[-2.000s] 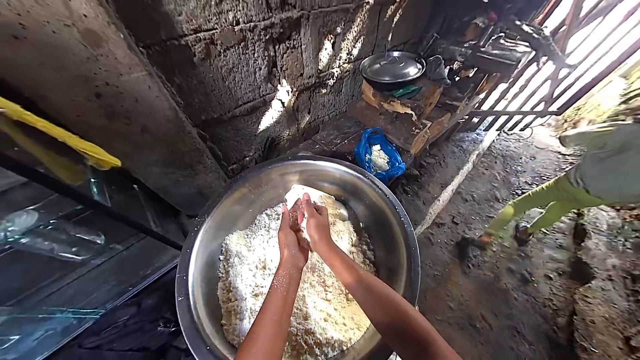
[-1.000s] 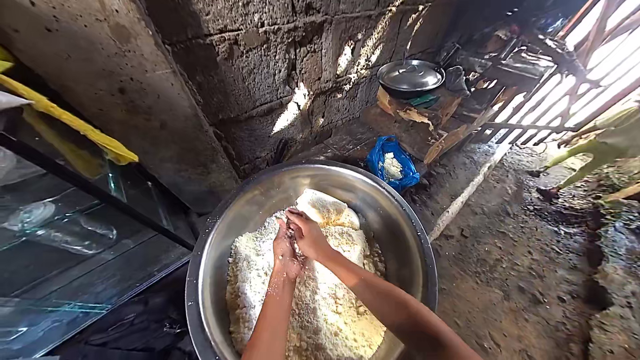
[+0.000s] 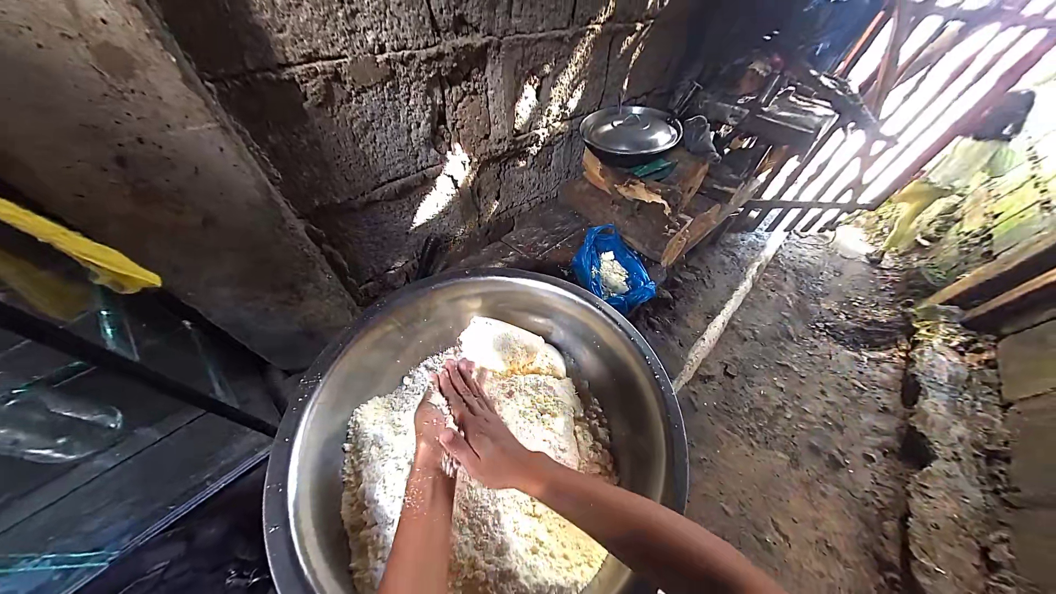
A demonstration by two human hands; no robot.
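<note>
A wide metal basin (image 3: 643, 363) holds a mass of pale, crumbly material (image 3: 528, 511), white in places and yellowish in others. At its far side lies a smooth white lump or cloth-like piece (image 3: 503, 345); which of these it is I cannot tell. My left hand (image 3: 433, 421) and my right hand (image 3: 483, 437) are pressed palm to palm above the crumbs. White bits cling to the left hand and wrist. Some crumbs show between the palms, mostly hidden by the right hand, whose fingers lie extended.
Beyond the basin, a blue plastic bag (image 3: 590, 256) holds white pieces. A lidded pan (image 3: 631, 132) stands on wood by the block wall (image 3: 371, 107). A pole (image 3: 730, 318) lies on the dirt ground. Glass shelving (image 3: 124, 437) and yellow material (image 3: 74, 243) are at left.
My hands have gone from cupped together to flat against each other, a little nearer the left side of the basin. The person at the right has left the view.
</note>
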